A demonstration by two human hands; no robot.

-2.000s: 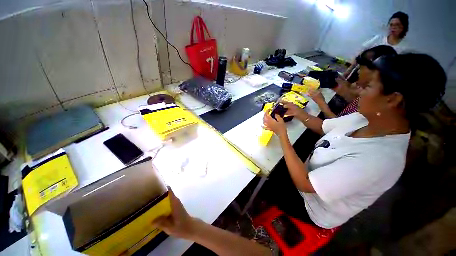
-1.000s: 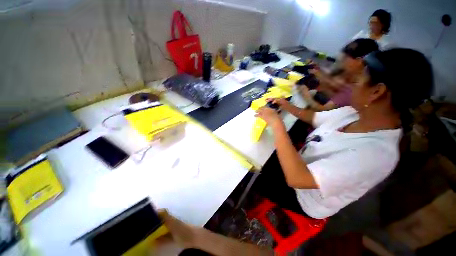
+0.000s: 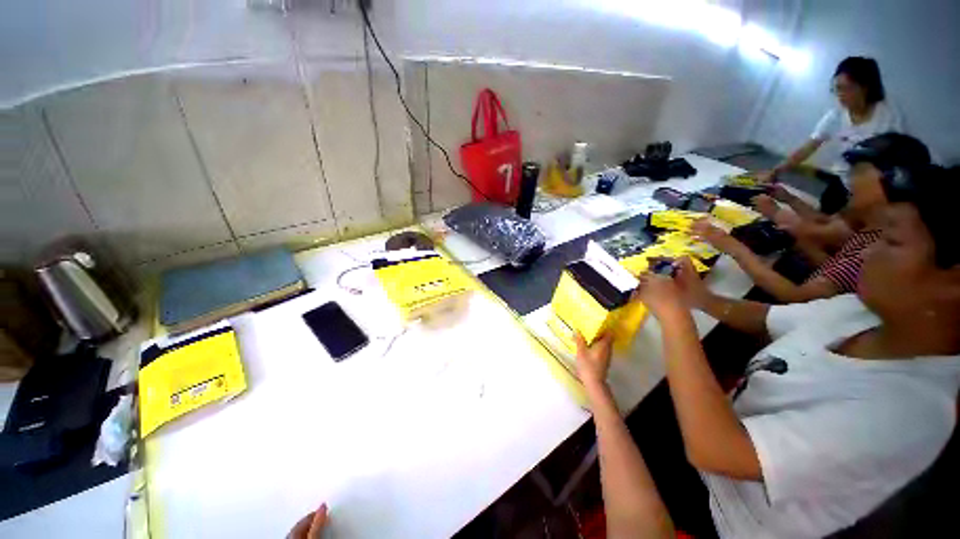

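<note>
My right hand (image 3: 595,360) reaches out to the right and holds a yellow printed carton (image 3: 577,307) from below, fingers on its near side. The carton stands upright beside the neighbour's hands. Its white top flap is raised, and a black box or black inner panel shows in the opening. My left hand (image 3: 308,523) is at the bottom edge over the white table, mostly cut off, with only fingertips showing. No object shows in it.
White table (image 3: 347,442) holds a yellow carton stack (image 3: 421,282), another yellow carton pile (image 3: 192,374), a phone (image 3: 335,331), a blue-grey folder (image 3: 230,288) and black boxes (image 3: 53,408). A dark plastic bag (image 3: 495,234) lies behind. A seated person (image 3: 832,390) works close at right.
The open carton has moved from the lower left of the view to the right, beside the neighbour's hands, with my right arm extended. My left fingertips now show. The view has shifted left.
</note>
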